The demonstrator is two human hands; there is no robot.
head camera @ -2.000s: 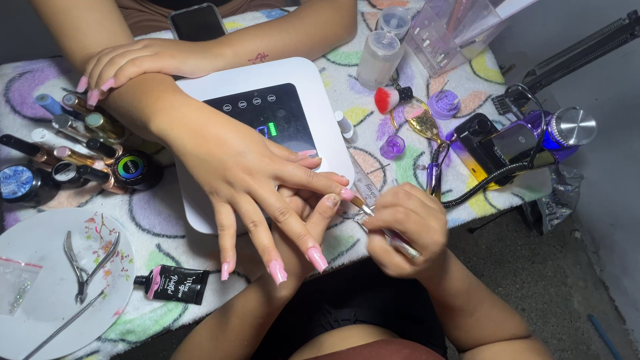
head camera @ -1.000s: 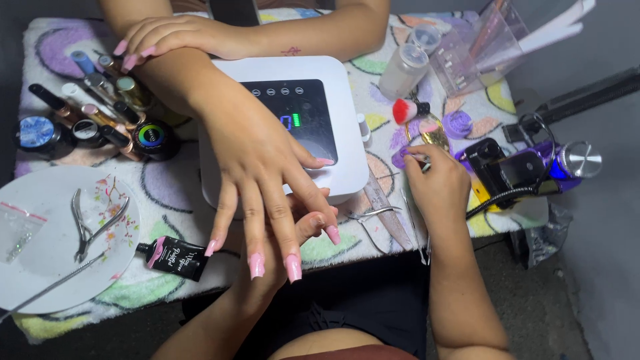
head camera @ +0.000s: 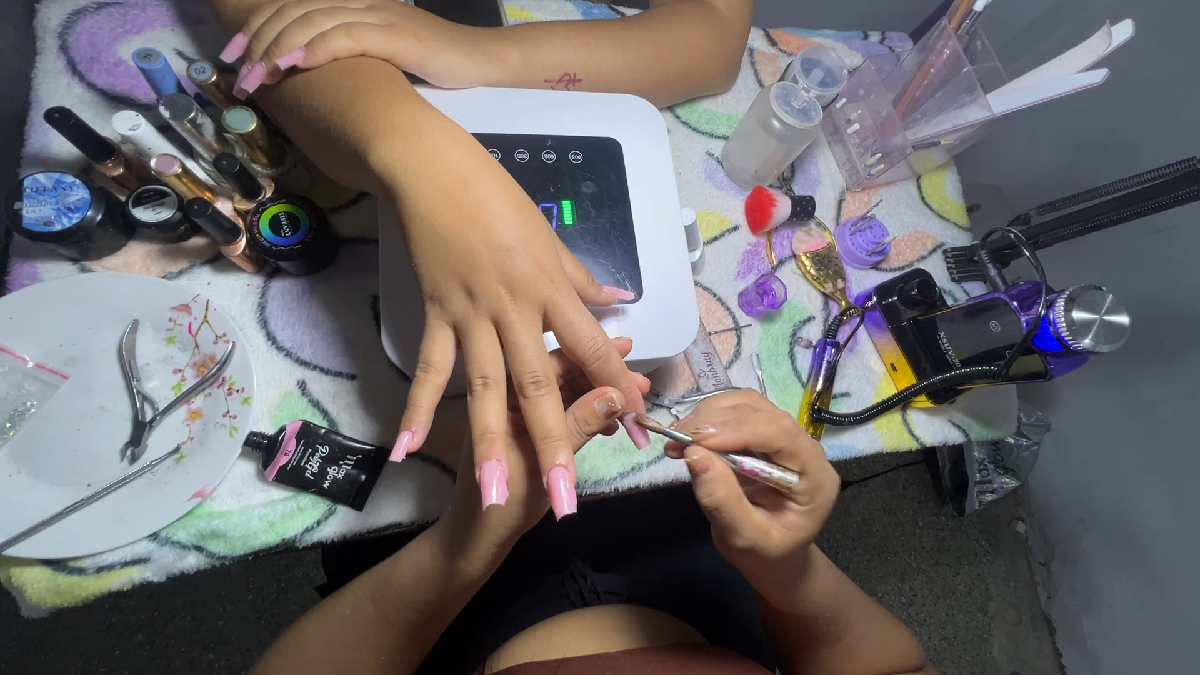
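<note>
My right hand (head camera: 764,469) grips a thin nail brush (head camera: 727,452), its tip touching a pink nail (head camera: 635,430) on a client's hand (head camera: 497,281). That hand is spread palm down over a white nail lamp (head camera: 670,234) with a lit display. From beneath, my left hand (head camera: 586,417) holds the client's finger near its tip; the client's hand hides much of mine. The client's other hand (head camera: 366,47) rests on the forearm. Below the lamp's right corner, metal scissors (head camera: 689,398) lie partly hidden, next to a nail form strip or file (head camera: 710,361).
On the left stand several polish bottles (head camera: 183,117) and jars (head camera: 56,211), a white plate (head camera: 75,309) with metal nippers (head camera: 141,403), and a black polygel tube (head camera: 323,464). On the right are bottles (head camera: 771,136), a red-bristled brush (head camera: 771,208), a clear organizer (head camera: 867,122) and a nail drill machine (head camera: 975,328).
One second ago my right hand was farther right, by the purple cup, away from the client's fingers. Now it is back at the client's nail with the brush.
</note>
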